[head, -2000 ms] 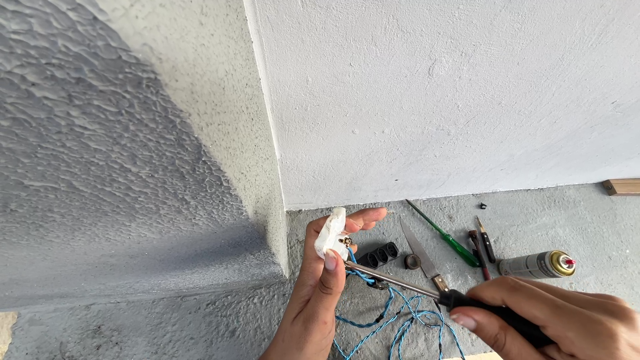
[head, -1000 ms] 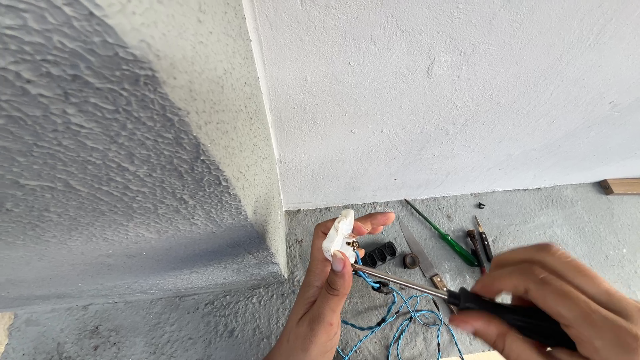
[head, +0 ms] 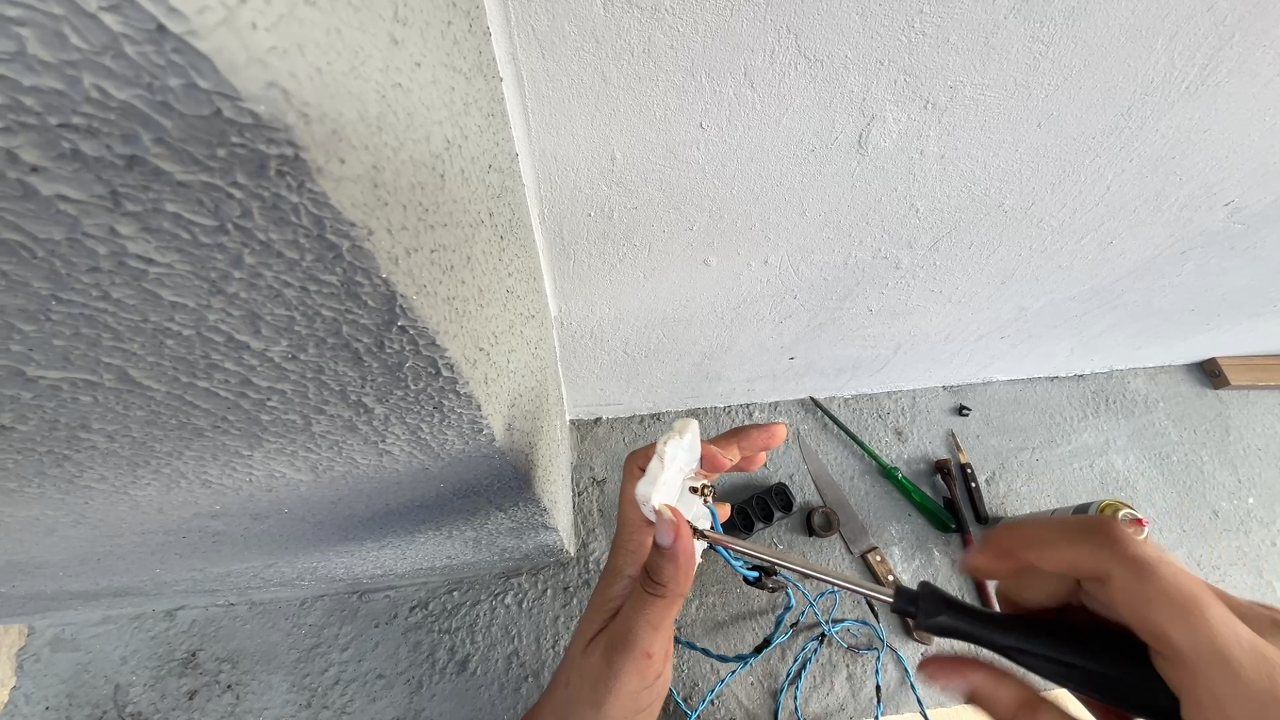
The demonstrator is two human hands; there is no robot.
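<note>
My left hand (head: 640, 580) pinches a white plastic electrical fitting (head: 672, 470) between thumb and fingers. A brass screw terminal shows on its side, and blue twisted wire (head: 735, 565) runs from it down to a loose tangle on the floor. My right hand (head: 1110, 610) is around the black handle of a screwdriver (head: 1040, 640), its fingers partly spread and blurred. The steel shaft points left, and its tip meets the fitting beside my left thumb. Whether the tip sits in a screw slot cannot be seen.
On the grey concrete floor lie a black multi-outlet socket (head: 760, 510), a roll of dark tape (head: 823, 521), a kitchen knife (head: 840, 500), a green screwdriver (head: 910, 495), a small knife (head: 968, 480) and a spray can (head: 1100, 512). A wood piece (head: 1245, 372) touches the white wall (head: 850, 200).
My right hand's fingers have shifted and loosened around the screwdriver handle. My left hand still holds the white fitting, with the screwdriver tip against it.
</note>
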